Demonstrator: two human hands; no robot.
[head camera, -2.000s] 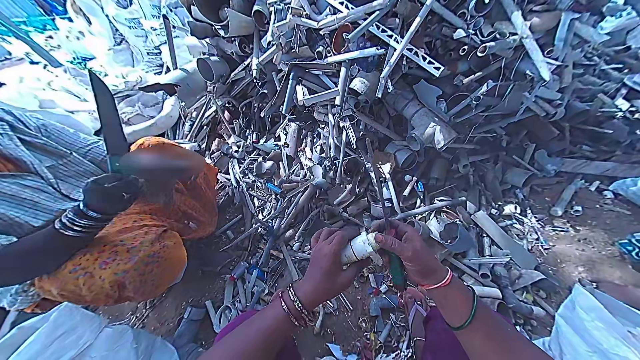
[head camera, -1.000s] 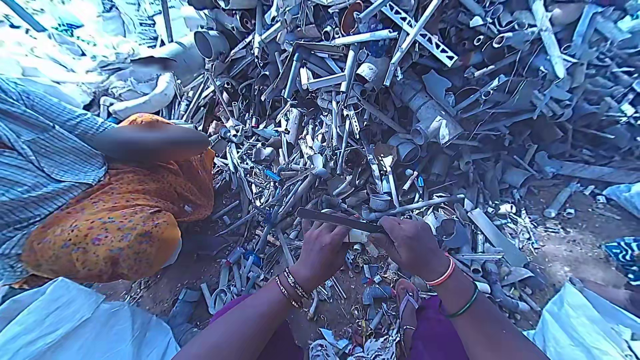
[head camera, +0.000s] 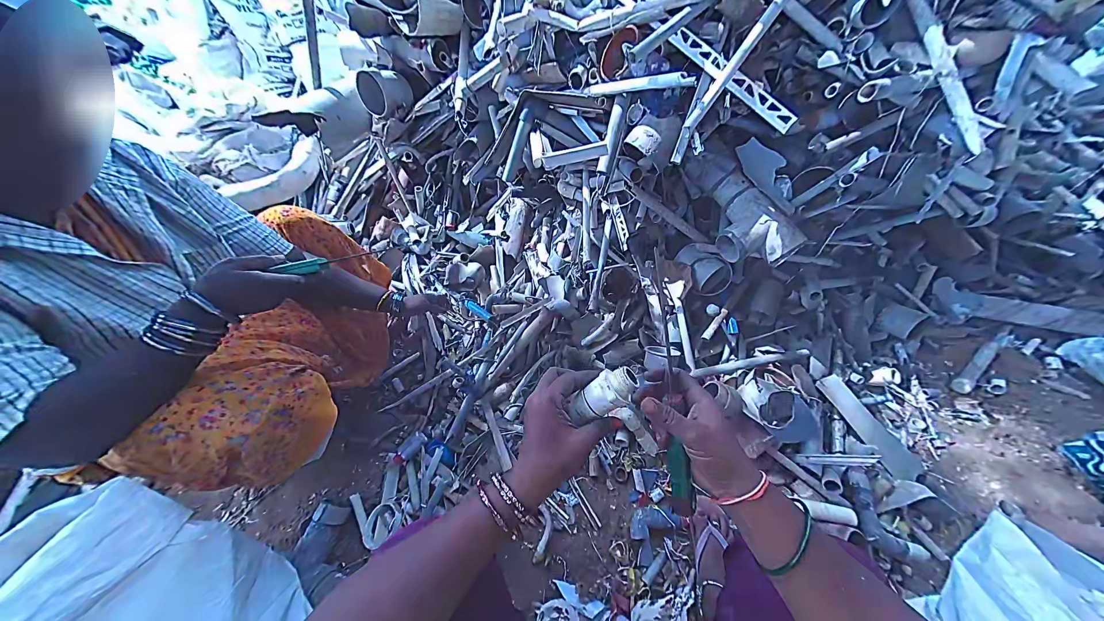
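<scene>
Near the bottom middle of the head view, my left hand (head camera: 556, 427) grips a short white plastic pipe fitting (head camera: 605, 395), its open end facing right. Close beside it on the right, my right hand (head camera: 703, 431) is closed around a tool with a green handle (head camera: 680, 474). A thin dark blade (head camera: 664, 323) rises from that hand, pointing away from me. The fingertips of my right hand are near the fitting's open end; whether they touch it I cannot tell. Scrap plastic pipes lie under and beyond both hands.
A large heap of scrap pipes (head camera: 595, 216) fills the middle and right. At the left sits a person in orange patterned cloth (head camera: 233, 397), holding a green-handled tool (head camera: 300, 266) and reaching into the heap. White sacks (head camera: 147, 552) lie at bottom left and bottom right (head camera: 1005, 569).
The blade lay crosswise over my hands one second ago and now points away from me. The person at the left has leaned in, with an arm reaching to the heap.
</scene>
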